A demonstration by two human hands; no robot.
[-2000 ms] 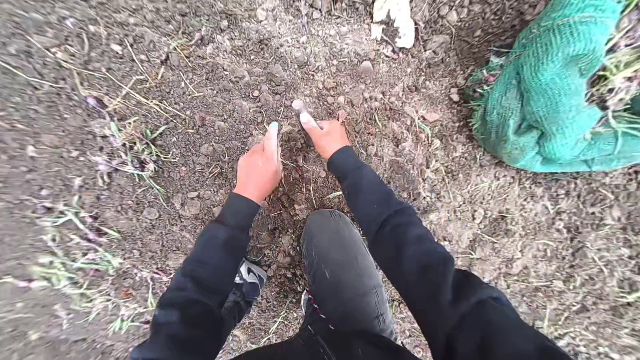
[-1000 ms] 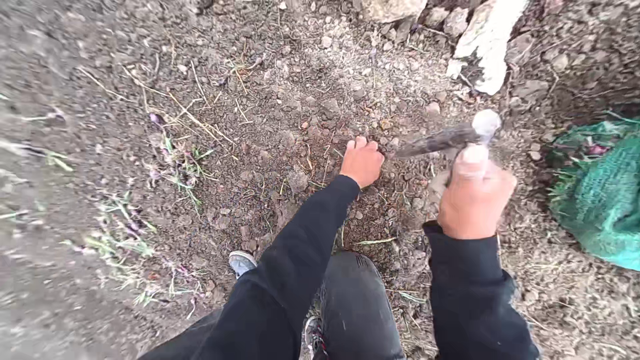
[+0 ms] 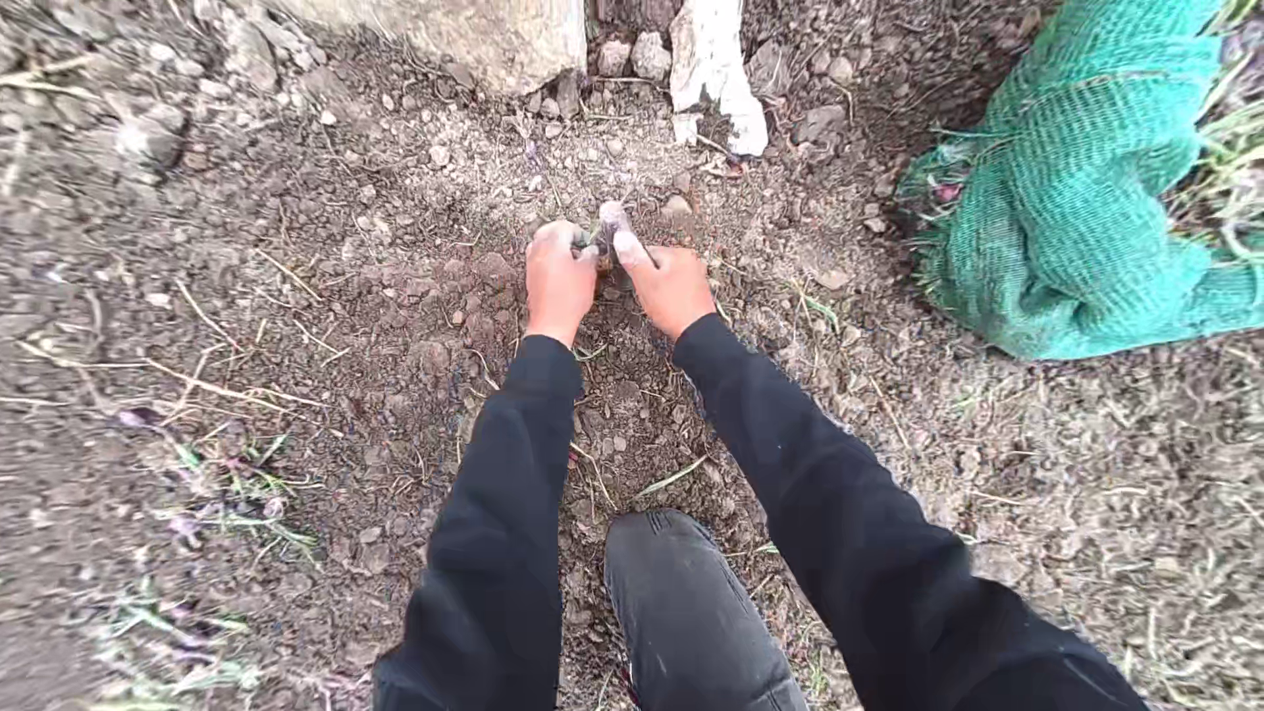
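Both my hands are low over the bare soil (image 3: 622,395), close together at the upper middle of the view. My right hand (image 3: 671,281) is closed on a small hand tool (image 3: 613,219) with a pale rounded handle end; its lower part is hidden by the fingers and the soil. My left hand (image 3: 561,281) has its fingers bent together just left of the tool, near a bit of green stem. Whether it grips the stem cannot be told.
A green mesh sack (image 3: 1076,217) with plants lies at the right. Ahead are a large flat stone (image 3: 484,39) and a whitish slab-like piece (image 3: 716,74). Pulled plants with purplish parts (image 3: 247,504) lie at the left. My knee (image 3: 681,602) is near the bottom.
One second ago my right hand held the tool raised, away to the right of my left hand. Now it is down beside the left hand.
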